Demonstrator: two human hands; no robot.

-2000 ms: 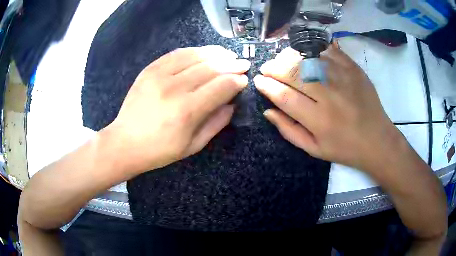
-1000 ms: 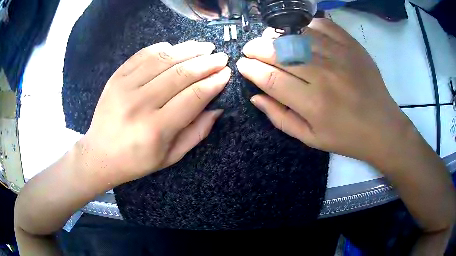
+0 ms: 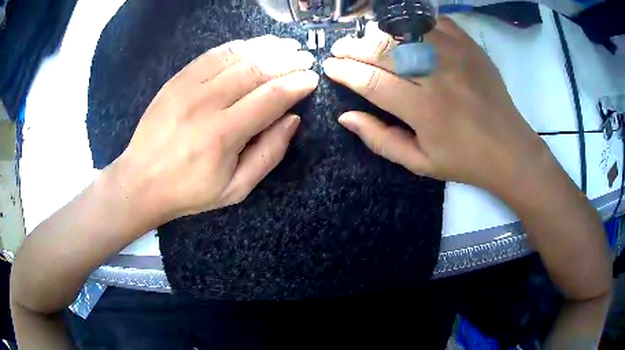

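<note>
A large dark fleecy garment panel (image 3: pixel 308 225) lies over the table and its front edge. My left hand (image 3: pixel 212 130) lies flat on it, fingertips just left of the presser foot (image 3: pixel 316 39). My right hand (image 3: pixel 445 109) lies on it from the right, partly behind the grey cylinder of the tension knob (image 3: pixel 414 59). The fingertips of both hands nearly meet in front of the foot, pressing the cloth. Neither hand is closed round anything. A separate pocket piece cannot be made out. The sewing machine head (image 3: pixel 356 10) is cut off by the top edge.
The white table (image 3: pixel 480 212) shows on both sides of the panel. A ruler tape (image 3: pixel 480 260) runs along its front edge. Dark cloth (image 3: pixel 34 48) lies at the upper left, and more at the upper right. A small clear strip (image 3: pixel 88 298) hangs at the front left.
Over the two seconds the view shifts. Both hands and the panel have moved slightly forward towards the presser foot, and the fingertips are now closer to it. Both hands stay on the cloth.
</note>
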